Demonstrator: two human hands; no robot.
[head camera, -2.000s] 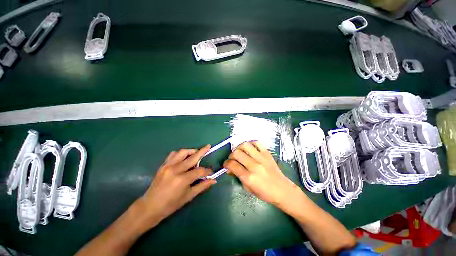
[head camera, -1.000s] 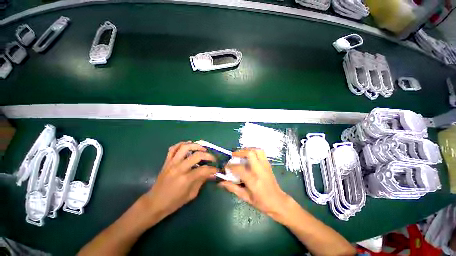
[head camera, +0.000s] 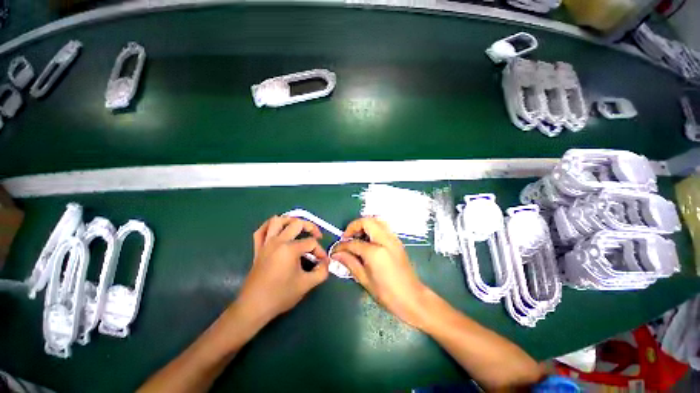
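Note:
A white loop frame (head camera: 307, 216) is held between both hands at the middle of the near bench, its round end near the right fingertips. My left hand (head camera: 282, 262) grips the frame's left part. My right hand (head camera: 378, 265) grips its right end, and the fingers hide part of it. Whether a thin pin is between the fingertips cannot be told. A flat pile of thin white pins (head camera: 397, 210) lies just beyond my right hand. A narrow shiny bundle of pins (head camera: 445, 222) lies to its right.
Loose frames (head camera: 119, 307) overlap at left. A small frame group (head camera: 483, 219) stands right of the pins, with tall stacked frames (head camera: 614, 257) at far right. A white strip (head camera: 253, 176) crosses the bench. Beyond it lie belt frames (head camera: 275, 92). A red stool (head camera: 641, 361) is at lower right.
Since one second ago, the hands have drawn closer together on the frame, and its round end sits lower left of the right fingertips. The frames beyond the strip appear further left.

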